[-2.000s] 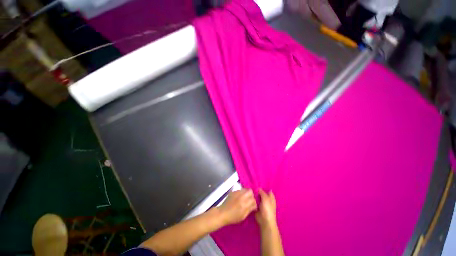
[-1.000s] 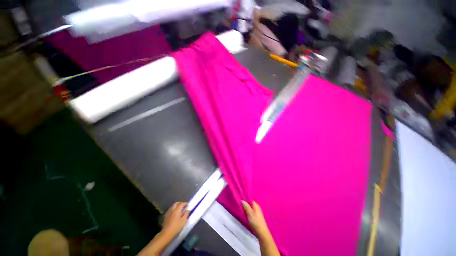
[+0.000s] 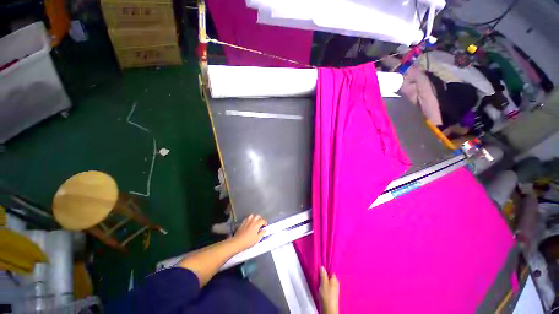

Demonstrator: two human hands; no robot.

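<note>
Magenta-pink fabric [image 3: 423, 245] lies over the right part of the table, with a gathered length running back over a white roll. The silver-white track rail [image 3: 285, 235] crosses the table and passes under the gathered fabric. The red-and-white end cutter [image 3: 472, 147] is at the rail's far right end. My left hand [image 3: 250, 232] rests on the near part of the rail; its fingertips touch the rail's top, and I cannot tell if they grip it. My right hand [image 3: 328, 288] holds the near edge of the gathered fabric at the bottom.
The white roll [image 3: 263, 82] lies across the table's back. A white paper strip [image 3: 293, 279] lies under the fabric's near edge. A round wooden stool [image 3: 86, 200], cartons [image 3: 142, 30] and a white bin [image 3: 30, 86] stand on the green floor at left. Fabric heaps are at right.
My left hand has left the fabric and moved left onto the rail. My right hand still holds the fabric. The view has turned left, showing the stool and cartons.
</note>
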